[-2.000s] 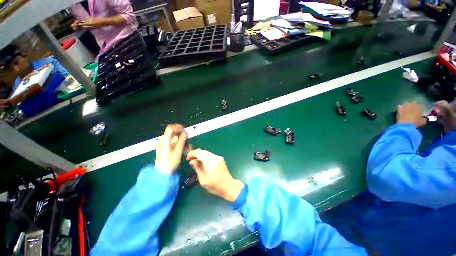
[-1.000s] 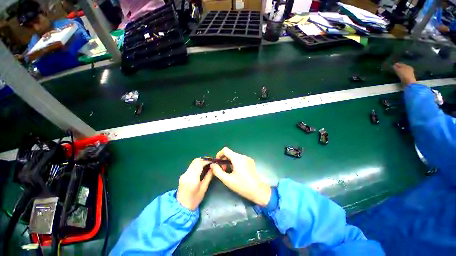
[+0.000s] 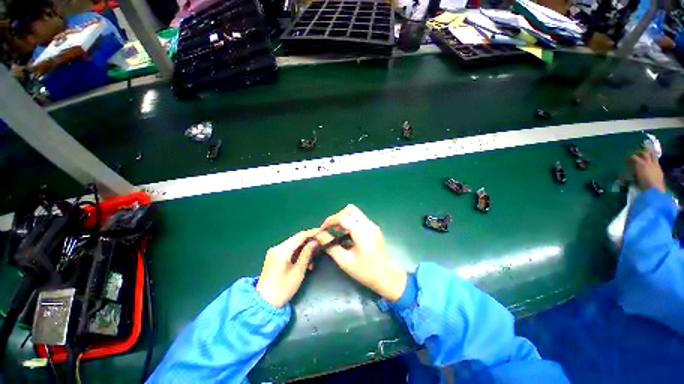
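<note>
My left hand [image 3: 289,264] and my right hand [image 3: 358,244] meet above the green bench top at the centre. Between the fingertips they hold a small black module [image 3: 337,239]. Its dark part shows at the right fingers, and a dark edge shows in the left fingers. Fingers hide much of it, and I cannot tell whether a thin tool is there. Three waiting modules [image 3: 437,223] lie in a loose group to the right of my hands.
A red bin [image 3: 140,289] with black devices and cables stands at left. A white strip [image 3: 247,177] divides bench and belt. Modules [image 3: 308,142] and a crumpled bag [image 3: 199,132] lie on the belt. Black trays [image 3: 341,28] stand beyond. A neighbour's sleeve [image 3: 654,247] reaches in at right.
My hands have come back from near the white strip to above the bench, nearer me. A module shows on the belt near the strip. The neighbour's arm reached to the belt, then drew back.
</note>
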